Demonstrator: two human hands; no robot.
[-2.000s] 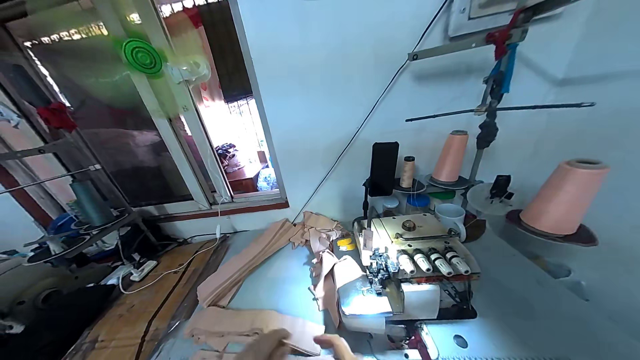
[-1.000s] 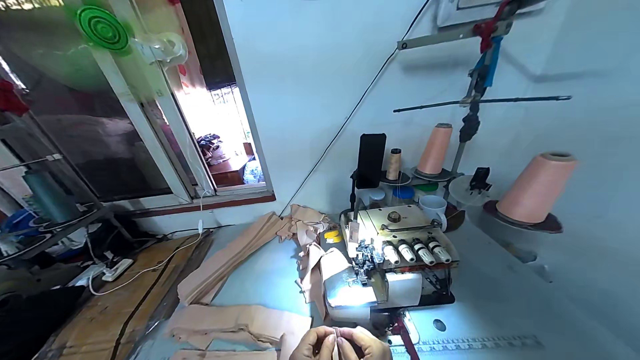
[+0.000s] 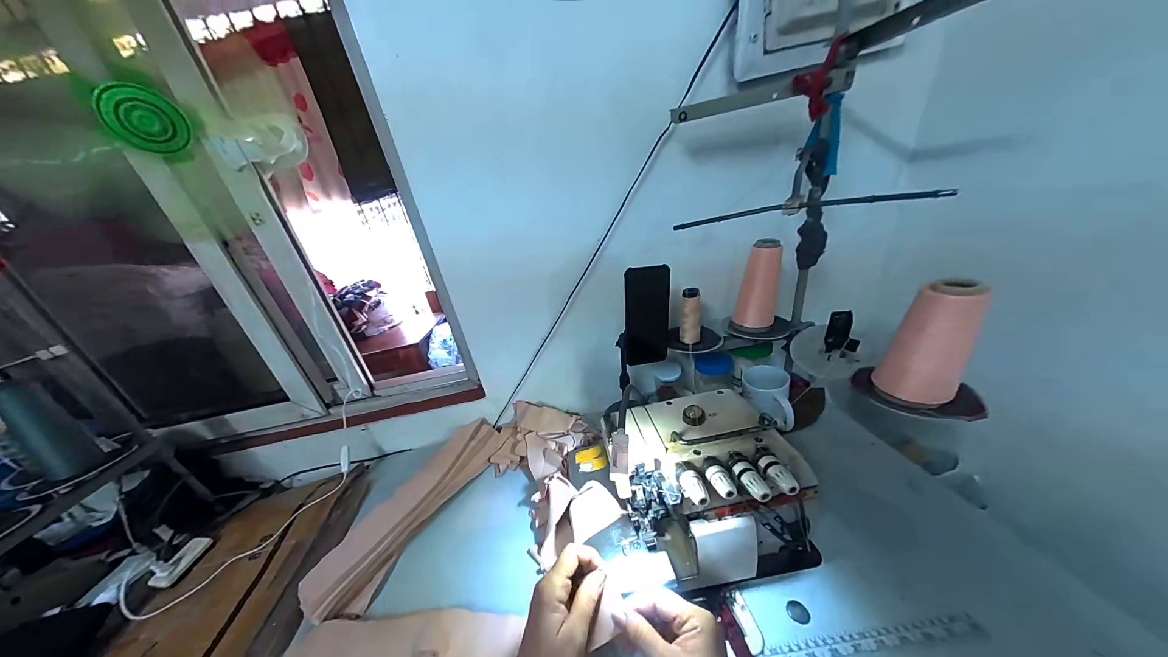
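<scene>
A piece of beige-pink fabric [image 3: 606, 620] is pinched between the fingertips of my left hand [image 3: 568, 602] and my right hand [image 3: 671, 623], at the bottom middle. The hands are close together, just in front of the lit needle area of a serger sewing machine [image 3: 707, 438]. More beige fabric [image 3: 429, 631] lies on the table left of my left hand. Long folded fabric strips [image 3: 401, 525] run back across the table to a crumpled heap of fabric [image 3: 538, 433] beside the machine.
Pink thread cones [image 3: 933, 342] stand on the thread stand at right and behind the machine. A mug [image 3: 767, 392] and lidded jars stand behind it. A ruler [image 3: 876, 636] lies at the front right. A power strip [image 3: 180, 562] rests on the wooden surface at left.
Both hands have come up from the bottom edge, nearer the machine's needle area. The fabric between them now shows plainly.
</scene>
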